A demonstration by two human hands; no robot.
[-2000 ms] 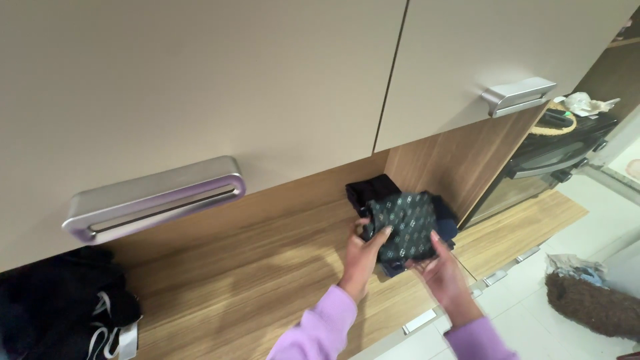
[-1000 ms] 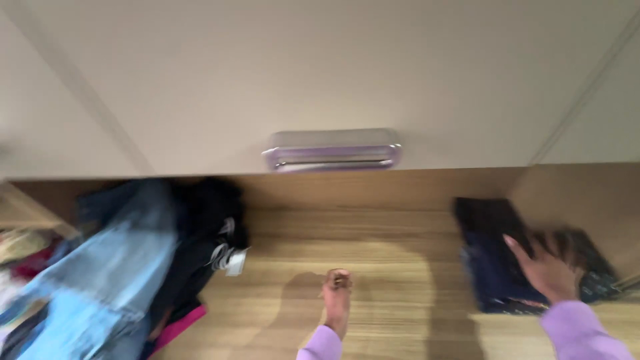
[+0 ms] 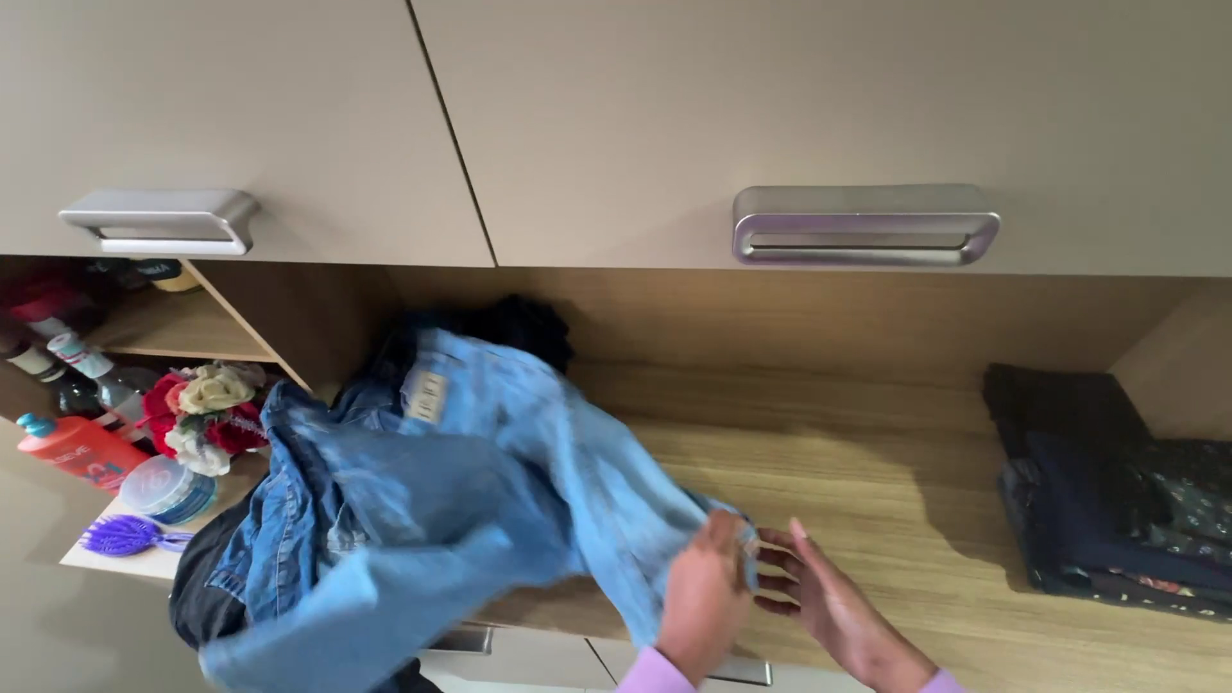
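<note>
Light-blue denim jeans (image 3: pixel 616 462) stretch across the wooden shelf, partly blurred, with my left hand (image 3: pixel 707 587) closed on one end of them. Close to that end is my right hand (image 3: pixel 818 597), its fingers apart; whether they touch the cloth I cannot tell. Darker blue denim (image 3: pixel 279 539) and black clothing (image 3: pixel 520 327) lie beneath and behind the jeans at the left. Folded dark clothes (image 3: pixel 1088 491) are stacked at the right end of the shelf.
Cabinet doors with metal handles (image 3: pixel 866 226) overhang the shelf. At the left are artificial flowers (image 3: pixel 207 409), bottles (image 3: pixel 87 448), a round jar (image 3: pixel 168 489) and a purple hairbrush (image 3: pixel 130 535). Drawer fronts (image 3: pixel 539 659) lie below the shelf edge.
My right hand has left the folded dark stack and come beside my left hand. My left hand, earlier over the bare shelf, now grips the light-blue jeans, which have been pulled rightward.
</note>
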